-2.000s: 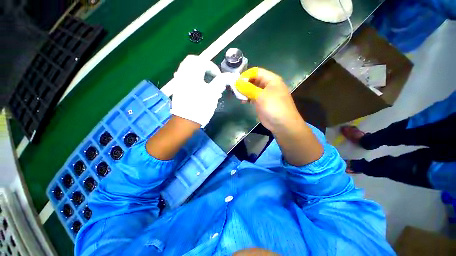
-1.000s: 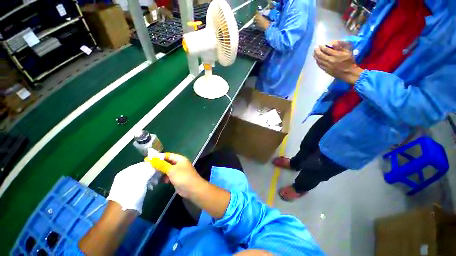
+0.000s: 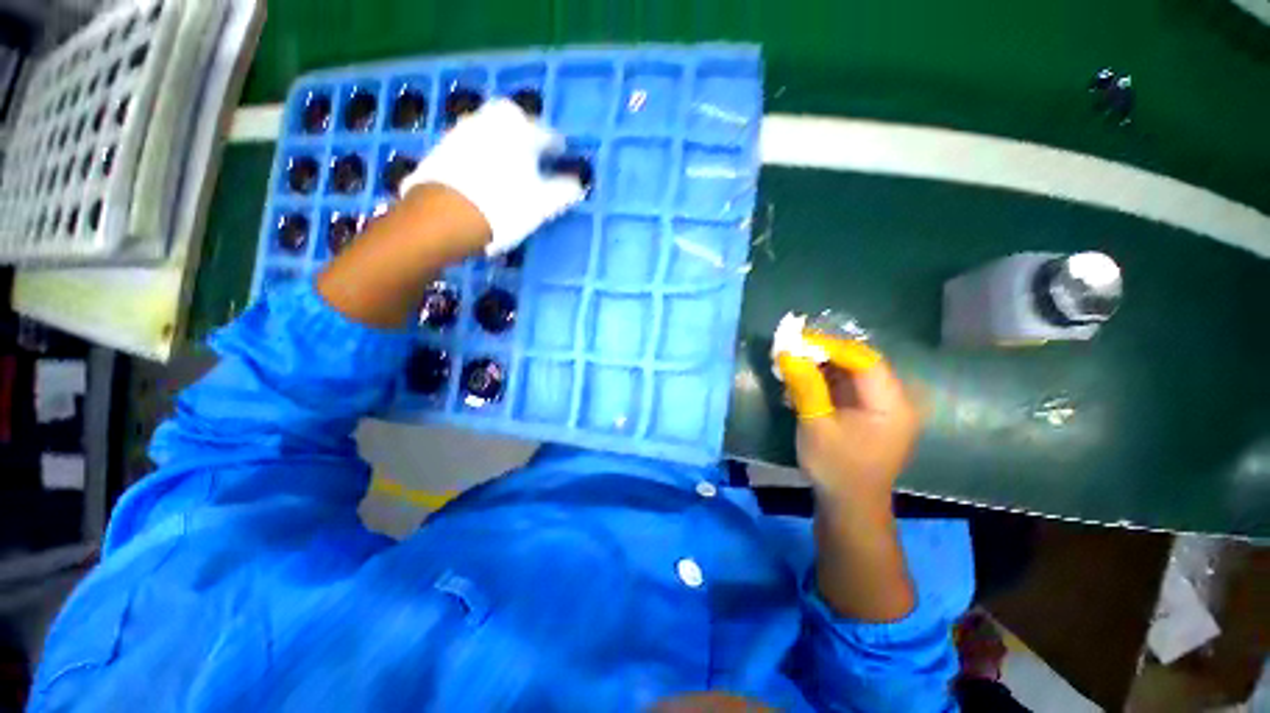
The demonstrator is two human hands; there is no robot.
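Observation:
The light blue compartment tray (image 3: 641, 237) lies in front of me, with round black parts (image 3: 495, 309) in many pockets on its left side. My left hand (image 3: 499, 174), in a white knit glove, is over the tray and holds a dark round part (image 3: 568, 166) at its fingertips, blurred, over a pocket. My right hand (image 3: 852, 404), with yellow finger cots on thumb and finger, pinches a small white wiping cloth (image 3: 795, 341) over the green bench, right of the tray.
A translucent dispenser bottle (image 3: 999, 301) with a silver top lies right of my right hand in view. Small shiny bits (image 3: 1053, 411) are near it. A black part (image 3: 1113, 92) is on the green conveyor (image 3: 891, 56), beyond the pale rail (image 3: 891, 145). White trays (image 3: 84, 153) are stacked at left.
My view has turned back down to the bench. My hands, together near the bottle before, are now apart: the left has moved over the blue tray, the right stays with the cloth.

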